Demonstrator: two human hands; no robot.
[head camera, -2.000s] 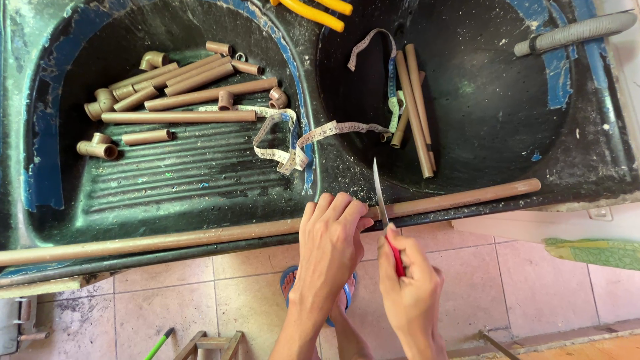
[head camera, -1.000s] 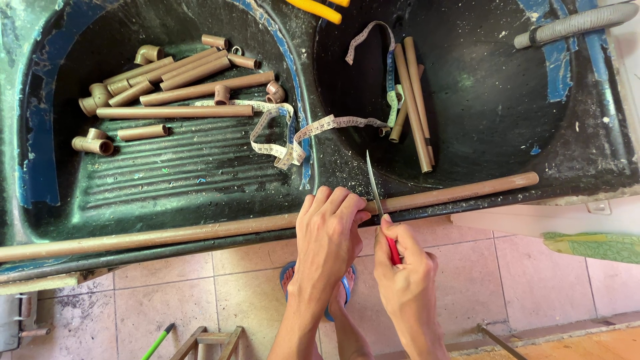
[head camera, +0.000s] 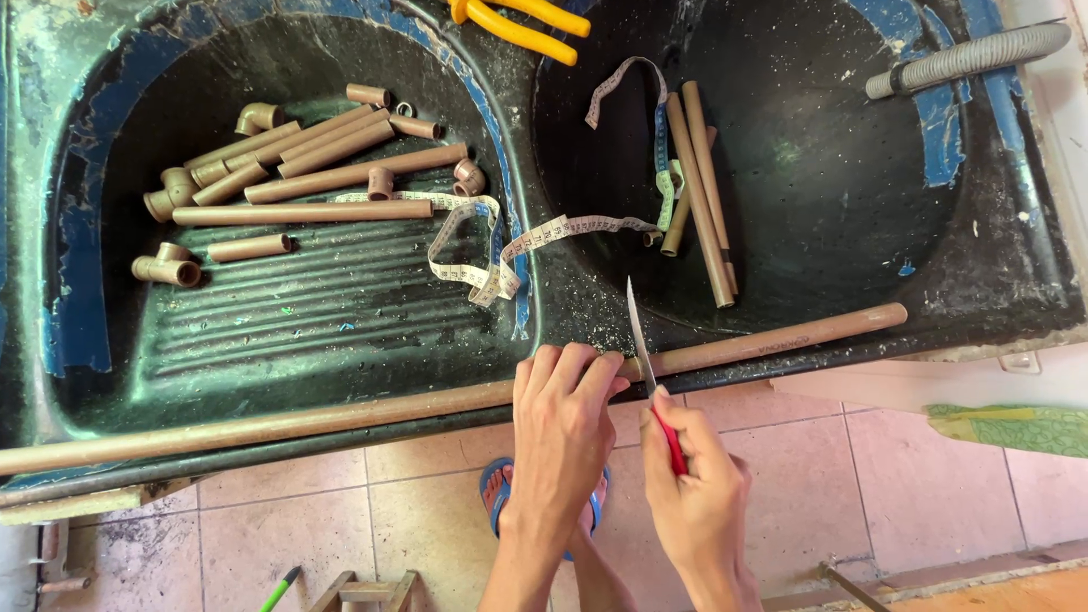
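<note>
A long brown PVC pipe (head camera: 340, 418) lies along the front edge of a black sink counter. My left hand (head camera: 565, 408) grips it near the middle, fingers wrapped over the top. In my right hand (head camera: 697, 476) is a knife (head camera: 643, 348) with a red handle and a narrow, slightly curved blade. The blade crosses the pipe just right of my left hand, its tip pointing up over the counter. Whether the edge has cut into the pipe cannot be told.
Short brown pipes (head camera: 302, 214), elbows and tees (head camera: 167, 265) lie in the left basin. A tape measure (head camera: 544, 238) stretches into the right basin beside more pipes (head camera: 699, 204). Yellow-handled pliers (head camera: 518, 32) lie at the back. A grey corrugated hose (head camera: 969, 61) reaches in at right.
My right hand and the knife have shifted slightly along the blade's line across the pipe. My left hand keeps its grip on the pipe.
</note>
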